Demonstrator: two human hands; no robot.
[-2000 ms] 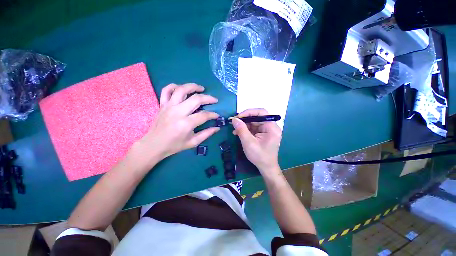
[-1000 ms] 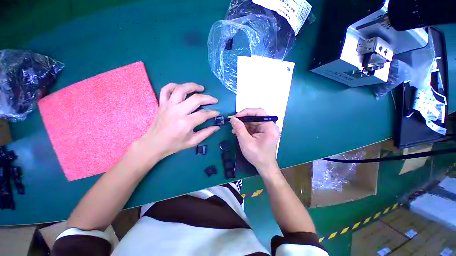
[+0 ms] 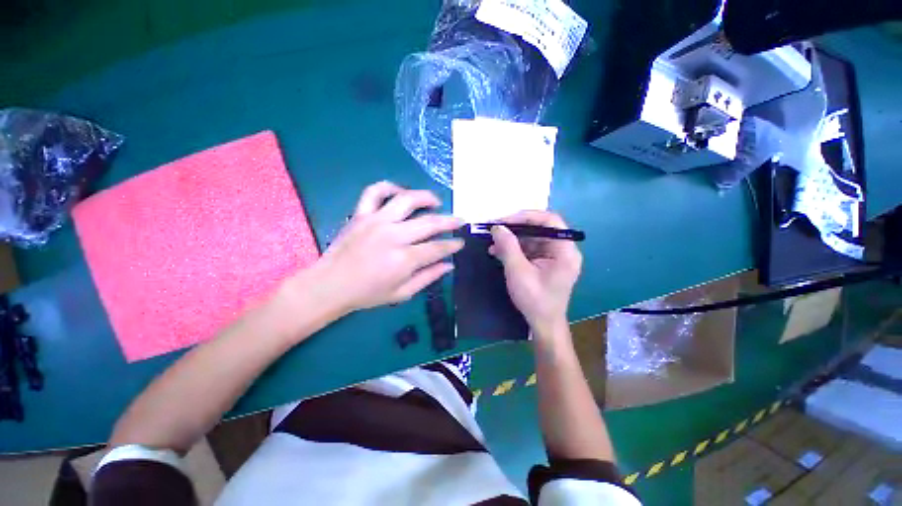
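Note:
My right hand (image 3: 542, 259) holds a slim black pen-like tool (image 3: 544, 232), its tip pointing left. The tip is over the top edge of a black adhesive sheet (image 3: 487, 296), where it meets the white release liner (image 3: 502, 170). My left hand (image 3: 401, 242) is palm down, its fingertips close to the tool tip and the sheet's left edge. Whether it holds a small part cannot be told. Black plastic housings (image 3: 437, 321) lie on the green mat below my left hand, with one more (image 3: 405, 337) to their left.
A pink foam sheet (image 3: 198, 242) lies left. A clear parts bag (image 3: 495, 74) is beyond the liner. A second bag (image 3: 49, 170) and dark housings (image 3: 17, 361) are far left. A machine (image 3: 682, 114) and a black tray (image 3: 791, 222) with scraps are right. An open cardboard box (image 3: 677, 361) is below the bench edge.
The view has shifted a little. Both hands have moved relative to the sheet, my left hand to the right beside its edge. More of the black sheet shows. The housing earlier at the tool tip is no longer visible.

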